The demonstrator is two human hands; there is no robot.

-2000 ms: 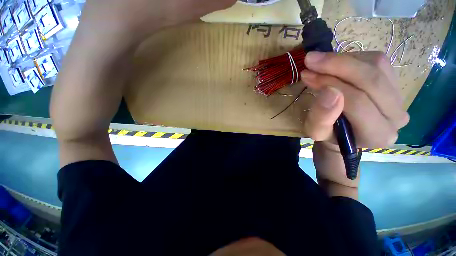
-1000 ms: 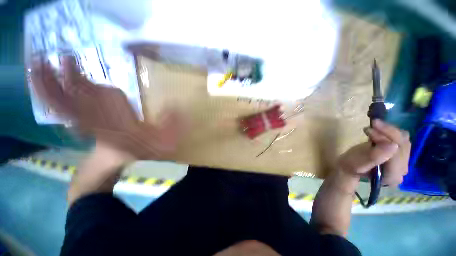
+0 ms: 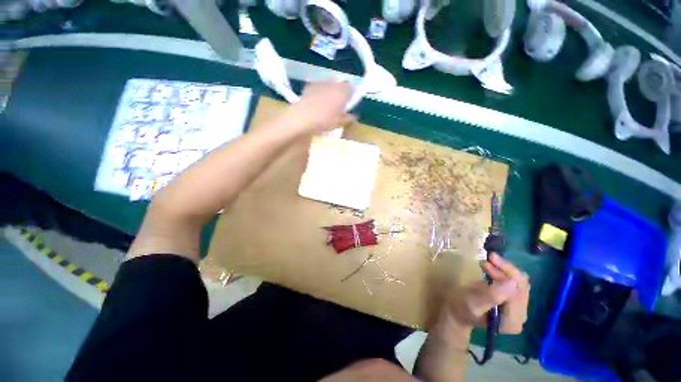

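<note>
My left hand point(image 3: 326, 104), blurred, is at the far edge of the cardboard sheet point(image 3: 269, 246), closed over a pair of white headphones point(image 3: 272, 71); its fingertips are hard to see. My right hand point(image 3: 500, 295) holds a black soldering iron point(image 3: 494, 250) at the right edge of the cardboard, tip pointing away from me. A cream-white square pad point(image 3: 340, 175) lies bare on the cardboard. A red wire bundle point(image 3: 352, 236), tied with pale wire, lies nearer me. Thin loose wires point(image 3: 373, 272) lie beside it.
A battery tray point(image 3: 175, 134) lies at left on the green mat. More white headphones point(image 3: 463, 60) line the far side beyond a pale rail. Brown scraps point(image 3: 440, 179) speckle the cardboard. At right are a black stand with a yellow sponge point(image 3: 552, 236) and a blue bin point(image 3: 575, 298).
The view has swung to show more of the bench. The headphones have left the pad, and my left hand has moved from the tray to the far edge. My right hand still holds the iron.
</note>
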